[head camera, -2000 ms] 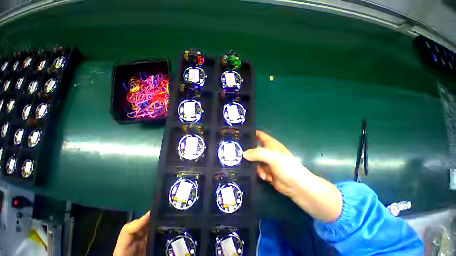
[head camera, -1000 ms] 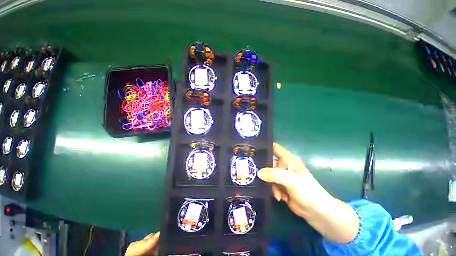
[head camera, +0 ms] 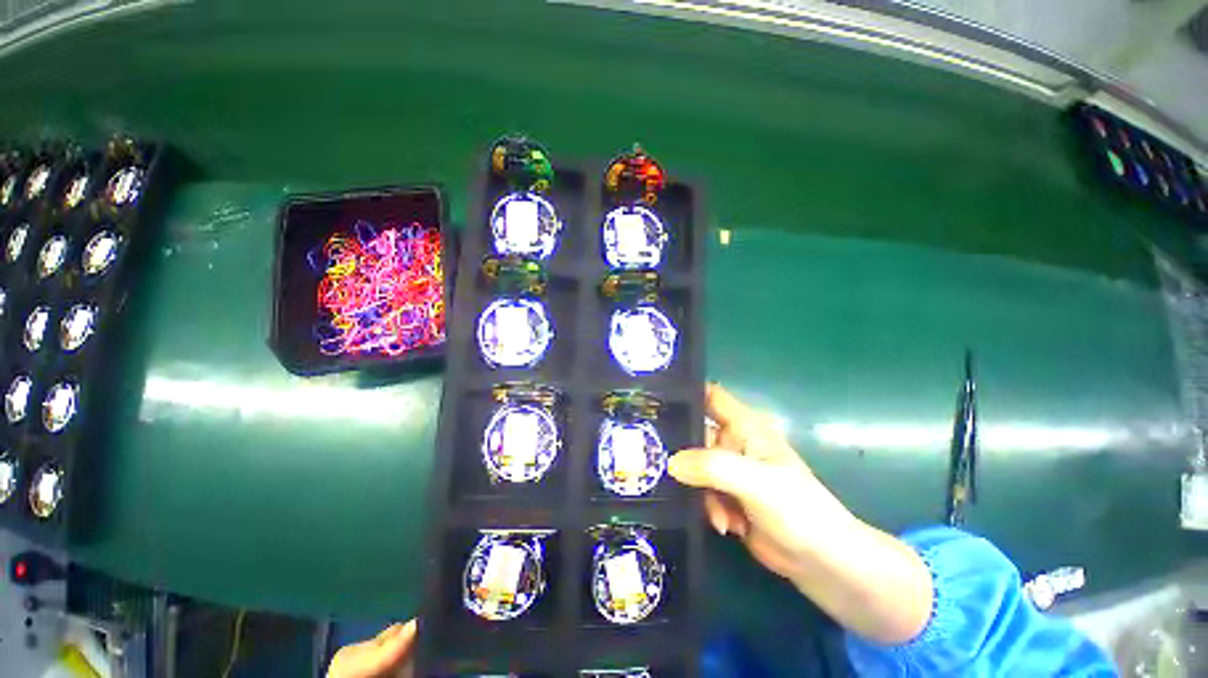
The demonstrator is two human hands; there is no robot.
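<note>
The long black working tray [head camera: 572, 397] is held up in front of me, with two columns of square pockets. Round modules [head camera: 521, 442] with pale rectangles at their centres lie in the pockets. Small green and red-orange glowing parts show at the tray's far end. My right hand [head camera: 782, 510] grips the tray's right edge, thumb on top beside a module, fingers partly hidden. My left hand [head camera: 376, 654] is at the tray's lower left edge, cut off by the picture's bottom and mostly hidden behind the tray.
A black box [head camera: 294, 284] of tangled coloured strands sits left of the tray. Stock trays [head camera: 113, 331] with modules stand at far left. Tweezers [head camera: 963, 444] lie on the mat at right, near a small white item [head camera: 1055, 585]. Another dark tray [head camera: 1142, 166] is at far upper right.
Over the two seconds, the tray shifted down in the picture and slightly right, both hands still on it. Since one second ago it moved slightly left. The lights at its far end changed colour.
</note>
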